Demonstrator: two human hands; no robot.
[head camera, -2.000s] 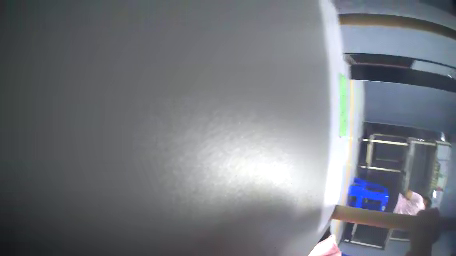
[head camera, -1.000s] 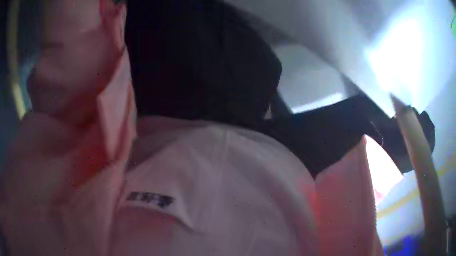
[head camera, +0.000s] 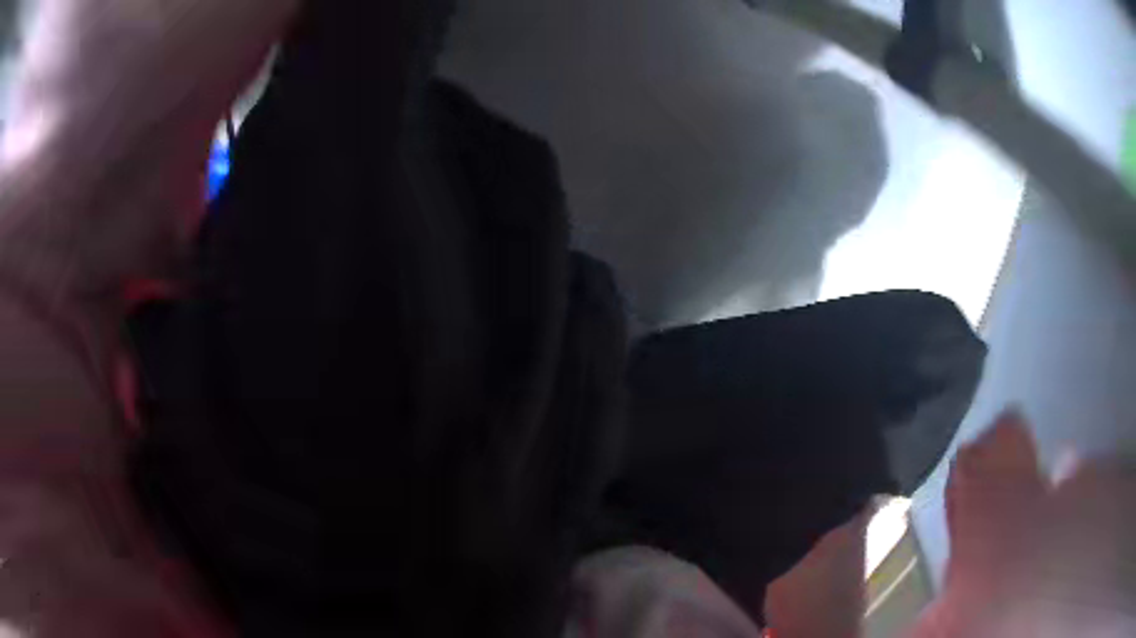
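Note:
The view is dark, blurred and turned down onto the wearer's own body. Black-clothed legs (head camera: 772, 424) fill the middle, with one knee pointing right. A pink work coat (head camera: 87, 187) covers the left side, and more pink cloth shows at the bottom and lower right. Neither my left hand nor my right hand can be made out. No held object or work item can be recognised.
A grey floor (head camera: 598, 112) with a bright light patch lies beyond the legs. A blurred tan bar (head camera: 1034, 143) crosses the upper right. A small blue spot shows at upper left, and a green patch (head camera: 1131, 150) at the right edge.
The view has swung from a grey surface down onto the coat and legs. Since one second ago, the dark clothing fills more of the middle and the tan bar has moved to the upper right.

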